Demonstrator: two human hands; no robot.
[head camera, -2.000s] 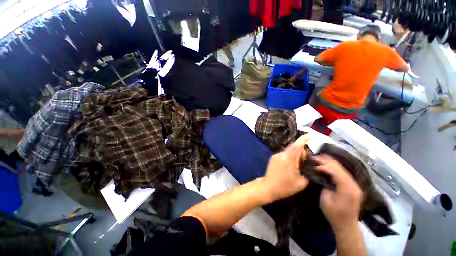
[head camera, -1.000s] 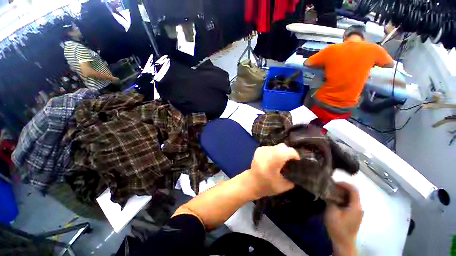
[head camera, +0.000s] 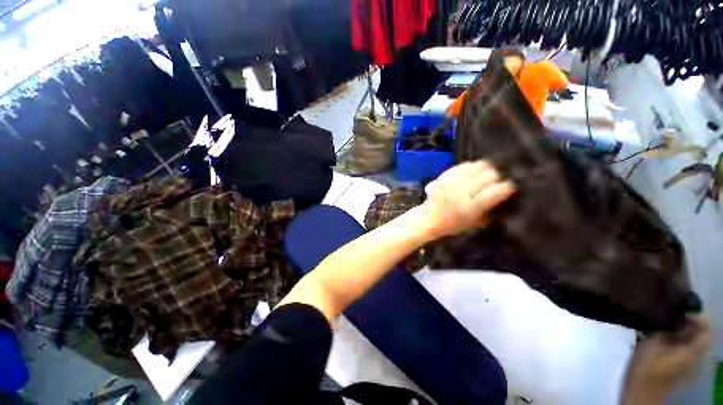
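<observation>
A dark brown garment (head camera: 579, 229) is spread in the air above the white table, blurred by motion. My left hand (head camera: 469, 194) grips its left part. My right hand (head camera: 670, 360), blurred and near the right edge, grips its lower right corner. The navy padded board (head camera: 396, 316) lies bare to the left of the garment. A small brown plaid bundle (head camera: 392, 207) lies beyond the board, partly hidden by my left forearm.
A heap of brown plaid garments (head camera: 166, 269) lies at left beside a grey-white plaid piece (head camera: 59, 245). Black garments (head camera: 273, 162) and a blue crate (head camera: 424, 162) are behind. A person in orange (head camera: 541, 83) is partly hidden by the raised garment.
The garment, bunched over the board before, is now lifted and spread to the right. My hands have moved apart, the right one outward. The person in stripes at left is out of view.
</observation>
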